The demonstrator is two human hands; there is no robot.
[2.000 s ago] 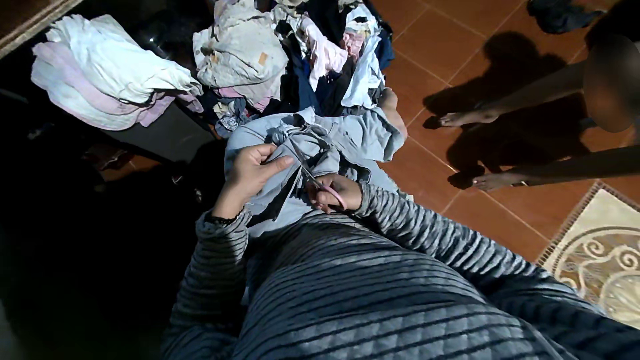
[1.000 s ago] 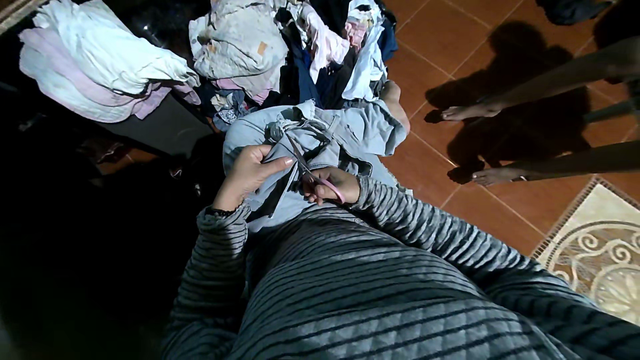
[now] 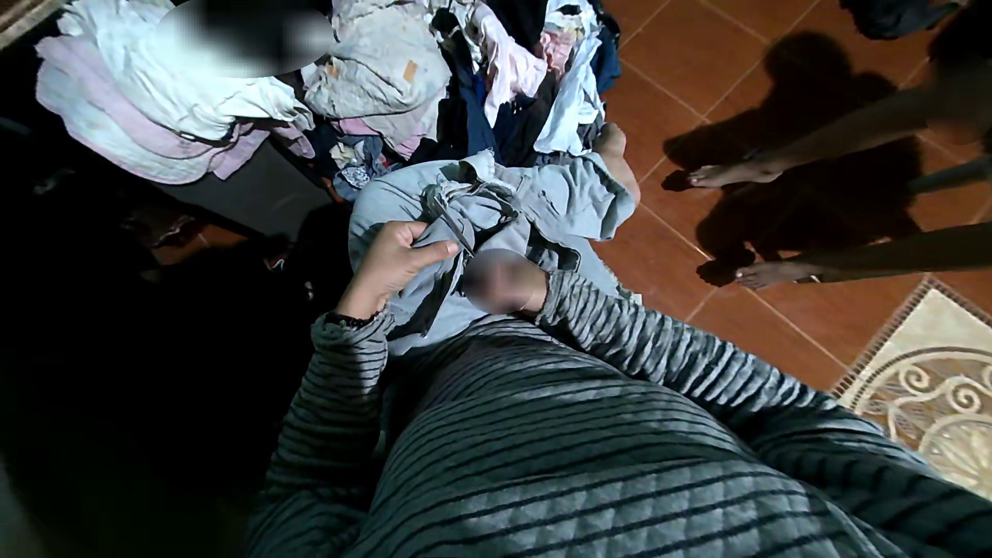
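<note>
Grey-blue cloth [image 3: 570,190] lies bunched over my lap, with dark strips and folds in it. My left hand [image 3: 395,267] pinches an edge of this cloth between thumb and fingers. Just to its right, my right hand [image 3: 504,283] is closed around the scissors, whose handles are blurred over now; earlier frames show pink handles. The scissors' metal blades [image 3: 459,232] point up and left into the folds, close to my left thumb. Whether the blades are apart cannot be told.
A heap of mixed clothes [image 3: 465,93] lies beyond my lap. White and pink cloths [image 3: 178,101] rest on a dark surface at upper left. Another person's bare feet [image 3: 736,174] stand on the red tiled floor [image 3: 659,85] at right, near a patterned floor panel [image 3: 930,380].
Both hands stay at nearly the same place on the grey-blue cloth, left one pinching, right one on the scissors. The other person's legs have shifted slightly.
</note>
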